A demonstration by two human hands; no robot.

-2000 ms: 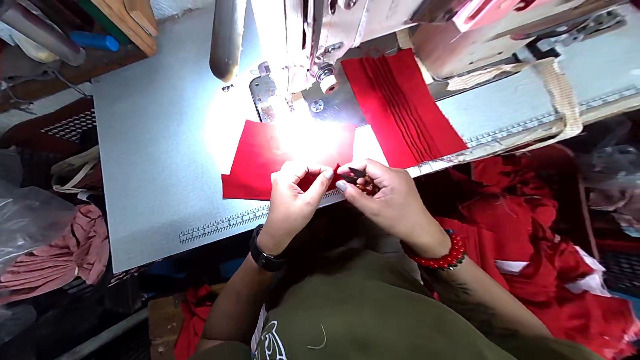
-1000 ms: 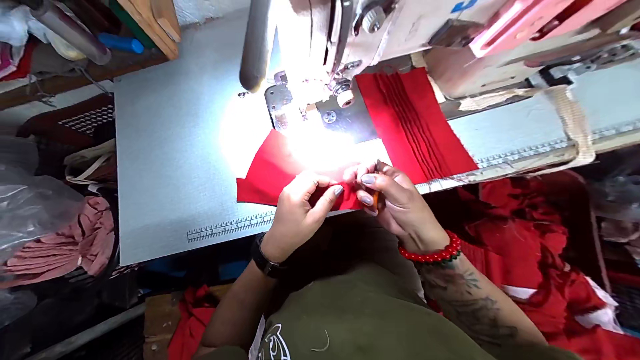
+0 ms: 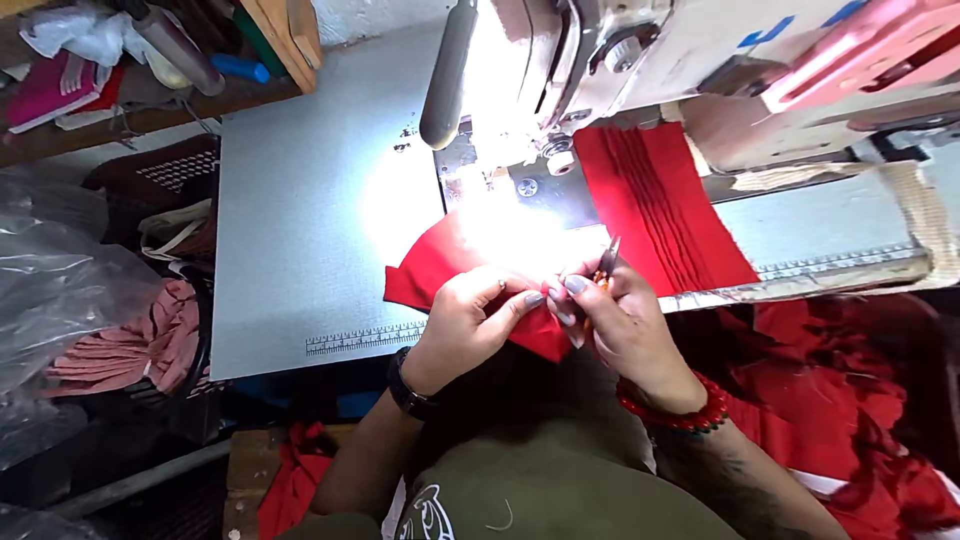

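My left hand (image 3: 476, 319), with a dark watch at its wrist, pinches the edge of a red fabric piece (image 3: 442, 259) at the table's front edge. Beside it, my right hand (image 3: 619, 315) has its fingertips at the same fabric and holds small thread snips (image 3: 609, 259), dark blades pointing up; most of their handle is hidden in the palm. Part of the red piece lies on the table under the bright lamp glare, and a corner hangs below my fingers. To the right, a pleated red fabric panel (image 3: 660, 202) lies beside the presser-foot area of the sewing machine (image 3: 555, 142).
A printed ruler scale (image 3: 367, 339) runs along the front of the grey table (image 3: 300, 225). A grey lever or handle (image 3: 448, 82) hangs over it. Red fabric (image 3: 817, 390) is heaped at lower right. Pink gathered cloth (image 3: 142, 341) and clear plastic (image 3: 60, 262) are at left, below a wooden shelf (image 3: 225, 94).
The snips in my right hand now show their blades pointing up. Between my hands the red piece is drawn toward my body, with a corner now hanging below the table edge.
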